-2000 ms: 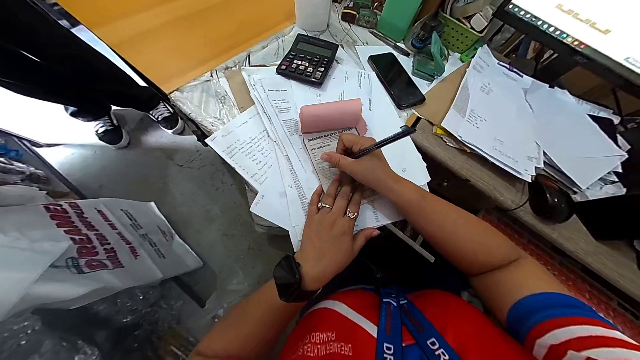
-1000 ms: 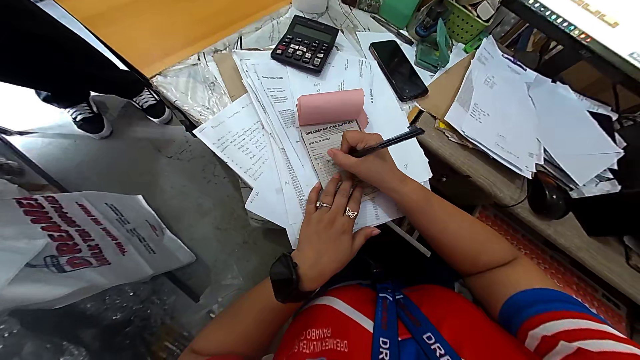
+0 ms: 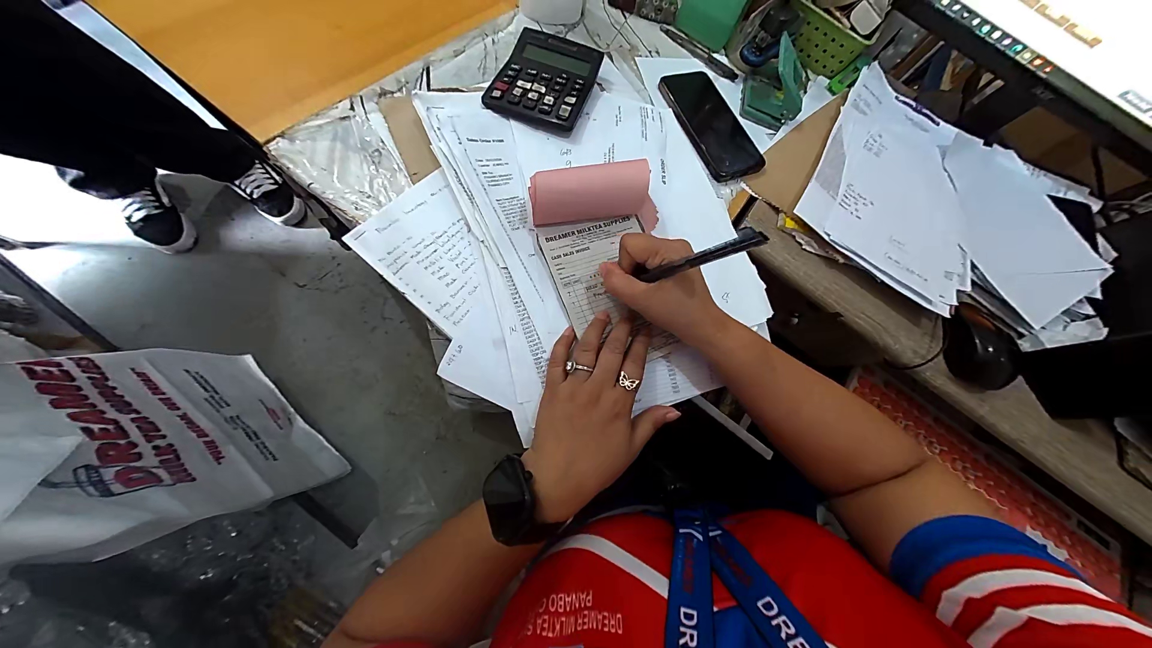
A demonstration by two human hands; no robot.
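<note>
A printed invoice pad (image 3: pixel 576 270) lies on a pile of papers, its pink sheets (image 3: pixel 591 192) rolled back over its top edge. In my right hand (image 3: pixel 661 286) is a black pen (image 3: pixel 711 256), its tip hidden by my fingers over the pad. My left hand (image 3: pixel 589 414), with two rings, lies flat with its fingers on the pad's lower part, holding nothing. Above the pad sits a black calculator (image 3: pixel 544 79). A dark-screened smartphone (image 3: pixel 712 124) rests to the upper right of the pad.
Loose papers (image 3: pixel 900 198) are heaped on the right, above a black computer mouse (image 3: pixel 981 346). A green tape dispenser (image 3: pixel 776 90) and a green basket (image 3: pixel 823 40) stand at the back. At the left are a person's sneakers (image 3: pixel 157 216) and a printed white bag (image 3: pixel 180 441).
My right hand has stayed on the pad with the pen, whose upper end has tilted lower since the earliest frame. My left hand has kept its place.
</note>
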